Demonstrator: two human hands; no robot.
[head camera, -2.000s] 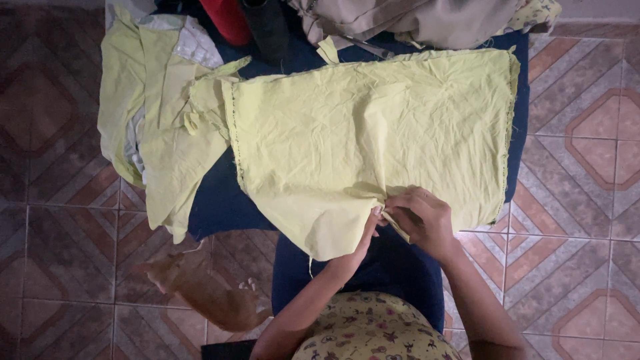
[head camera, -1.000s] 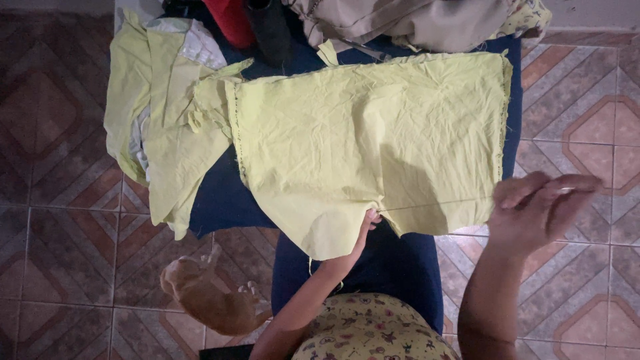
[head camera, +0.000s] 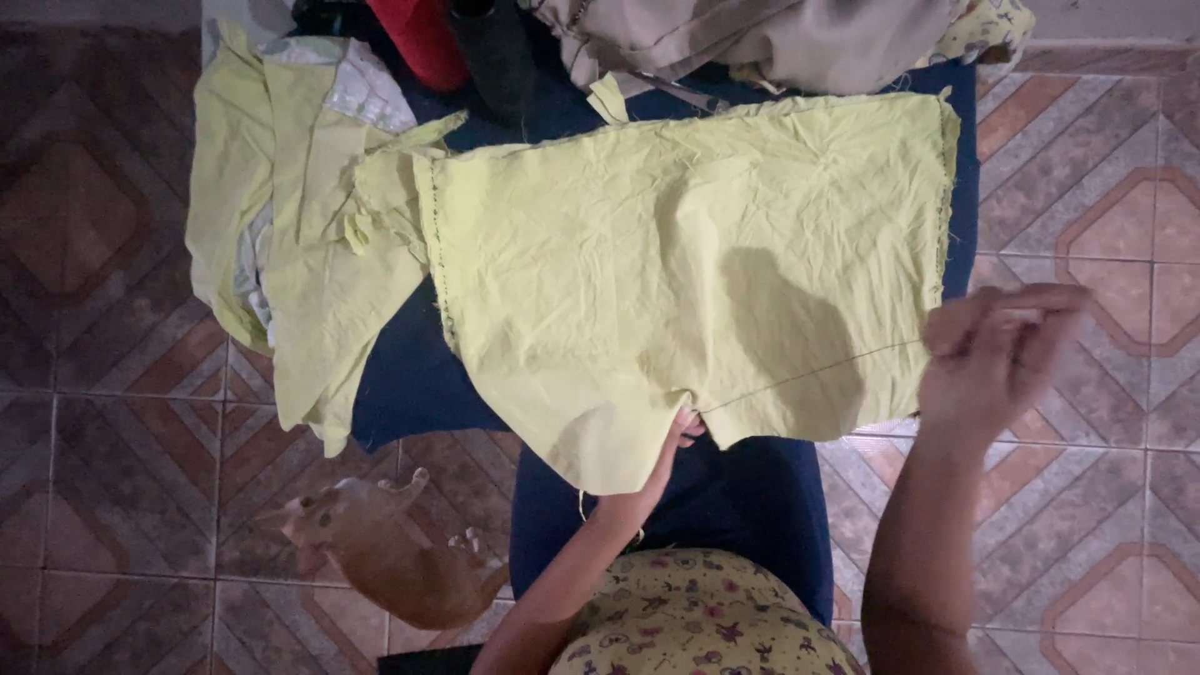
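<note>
Yellow cloth (head camera: 581, 253) lies spread over a dark blue surface, with dark stitches along its left edge. At its lower edge my left hand (head camera: 687, 427) pinches the fabric, which puckers there. A dark thread (head camera: 816, 372) runs taut from that spot up to my right hand (head camera: 1003, 347), raised beyond the cloth's right edge. The right fingers are closed together on the thread's end; whether a needle is among them is too blurred to tell.
More yellow cloth pieces (head camera: 319, 234) lie at the left. Behind are a red object (head camera: 422, 42), a black cylindrical object (head camera: 492, 56), scissors (head camera: 684, 92) and a beige fabric heap (head camera: 750, 37). An orange cat (head camera: 403, 562) lies on the tiled floor.
My right hand was beside the left at the cloth's lower edge two seconds ago; it has moved out to the right, drawing the thread. The left hand has stayed. The cat has shifted its pose.
</note>
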